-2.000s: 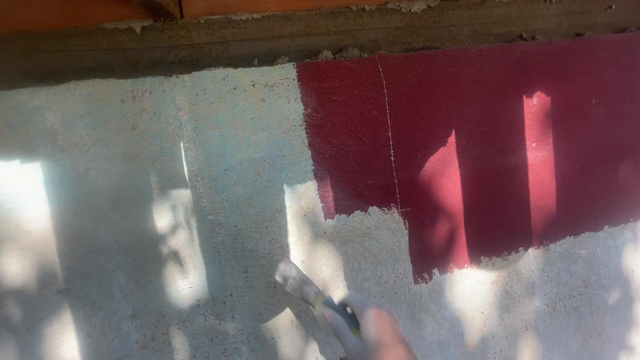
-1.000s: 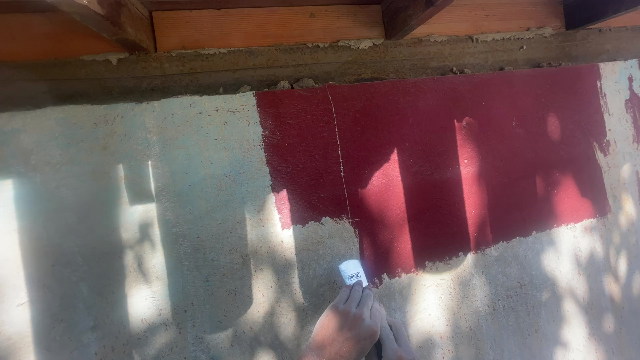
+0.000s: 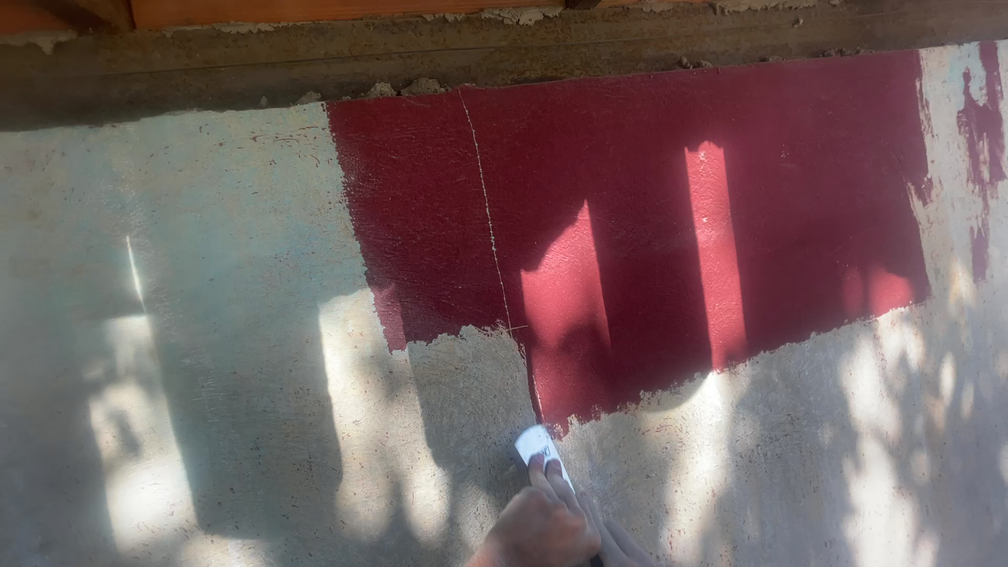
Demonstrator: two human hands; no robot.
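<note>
A broad-bladed scraper (image 3: pixel 543 453) has its bright metal blade against the wall, at the lower edge of the dark red paint (image 3: pixel 630 236) near a thin pale crack (image 3: pixel 490 213). My left hand (image 3: pixel 543 524) comes from the bottom left, its fingertips pressed on the blade. Close beside it on the right, my right hand (image 3: pixel 618 543) is partly cut off by the frame and wraps the dark handle, which is mostly hidden. The bare plaster wall (image 3: pixel 236 394) lies to the left and below the paint, with a ragged border between.
Above the wall runs a rough brown ledge (image 3: pixel 236 59) with crumbs of mortar (image 3: pixel 425 87) along it. Orange boards (image 3: pixel 315 9) and dark wooden beams show at the top. Patches of sunlight and shadow cross the wall. Red streaks (image 3: pixel 980 142) mark the far right.
Two seconds ago one hand held the scraper over bare plaster, left of the paint's lower corner. Both hands are now on it, with the blade at that corner.
</note>
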